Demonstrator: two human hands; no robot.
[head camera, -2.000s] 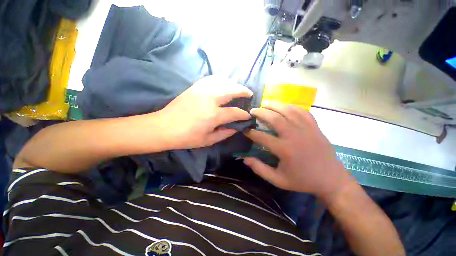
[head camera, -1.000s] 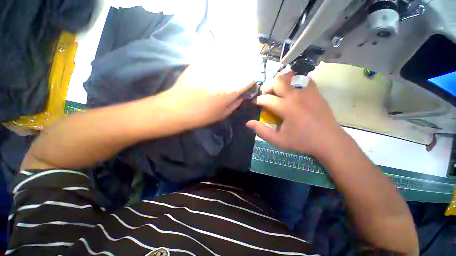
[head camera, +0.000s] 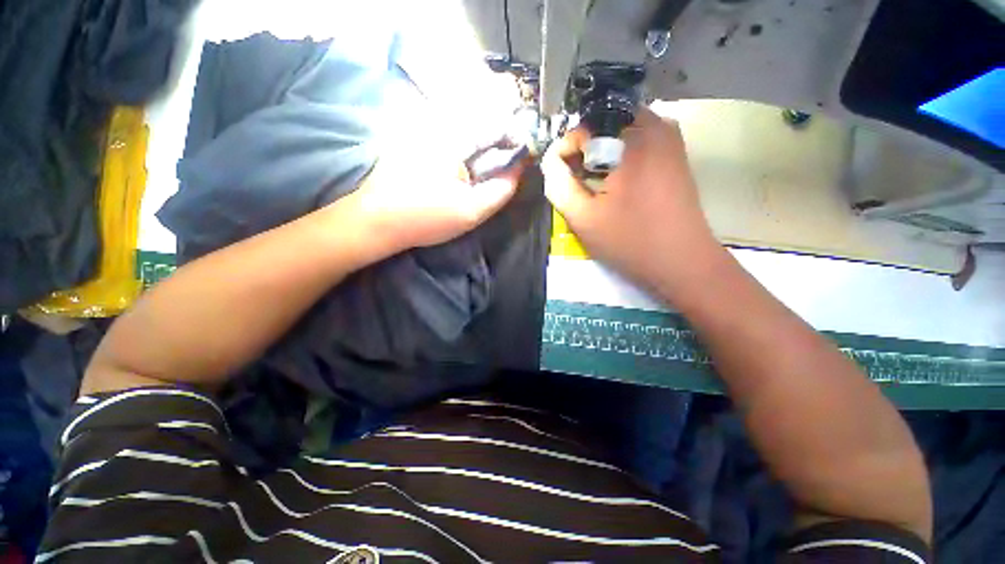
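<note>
A dark grey garment piece (head camera: 441, 297) lies across the white table and hangs over its front edge towards the lap; it looks pale blue under the lamp. My left hand (head camera: 435, 198) pinches a fold of the cloth just left of the needle area, washed out by glare. My right hand (head camera: 634, 198) is at the presser foot and needle area (head camera: 537, 119), behind the round dark knob with a whitish end (head camera: 603, 152). Its fingertips are partly hidden, so whether they hold cloth cannot be told. Yellow tape (head camera: 568, 237) shows under my right hand.
The white-grey sewing machine head (head camera: 760, 55) with a lit blue panel (head camera: 975, 105) fills the upper right. Dark cloth heaps (head camera: 66, 143) and a glossy yellow covering (head camera: 119, 220) are at left. A green ruler-like edge (head camera: 771, 369) runs along the front. Dark cloth hangs below right.
Both hands have moved from the table's front part up to the needle, taking the cloth with them. They are now slightly apart. The view has shifted, and the yellow tape is mostly covered.
</note>
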